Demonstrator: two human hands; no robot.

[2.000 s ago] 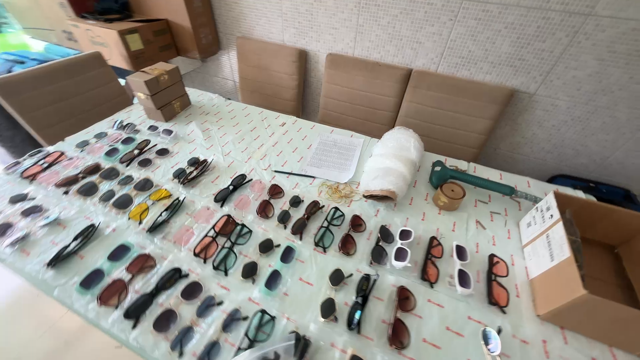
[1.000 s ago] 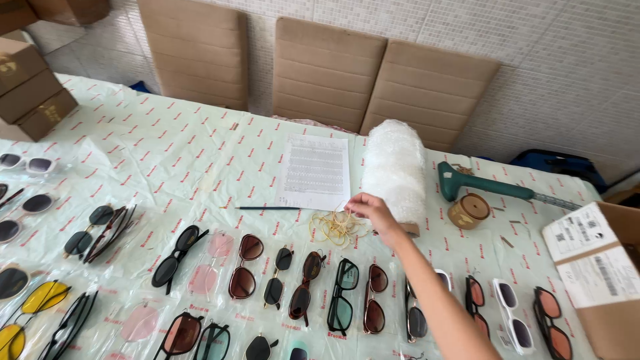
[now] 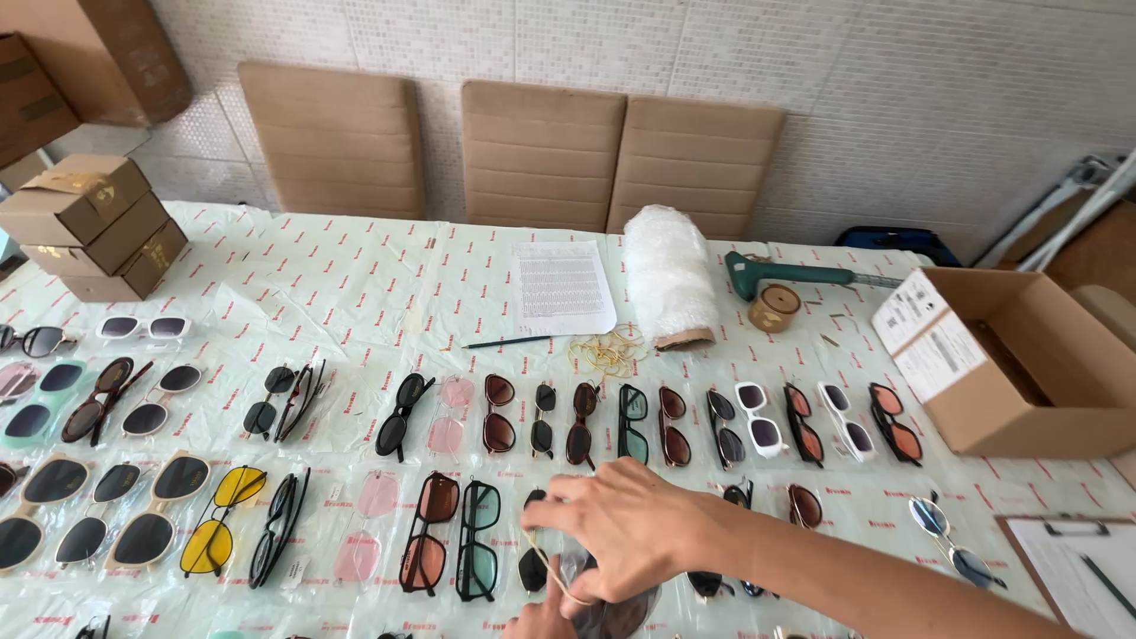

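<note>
My right hand [image 3: 635,524] is at the lower centre, its fingers pinching a thin yellowish rubber band [image 3: 543,557] that is stretched out. Just below it, partly cut off by the bottom edge, my left hand [image 3: 540,619] holds sunglasses in clear plastic [image 3: 626,614], which my right hand partly covers. A finger of the left hand points up beside the band. Rows of sunglasses in clear sleeves surround both hands, among them a teal-lensed pair [image 3: 480,541] to the left. Farther back lies a loose pile of rubber bands [image 3: 609,351].
Behind the rows are a printed sheet [image 3: 564,288], a pencil [image 3: 508,341], a bubble wrap roll [image 3: 670,275], a green-handled tool [image 3: 799,273] and a tape roll [image 3: 775,308]. An open carton [image 3: 1021,417] and a clipboard [image 3: 1069,568] stand right; small boxes [image 3: 93,222] are stacked left.
My right hand was at the rubber band pile one second ago; it has come nearer to me with a rubber band in its fingers. My left hand has come into view with bagged sunglasses.
</note>
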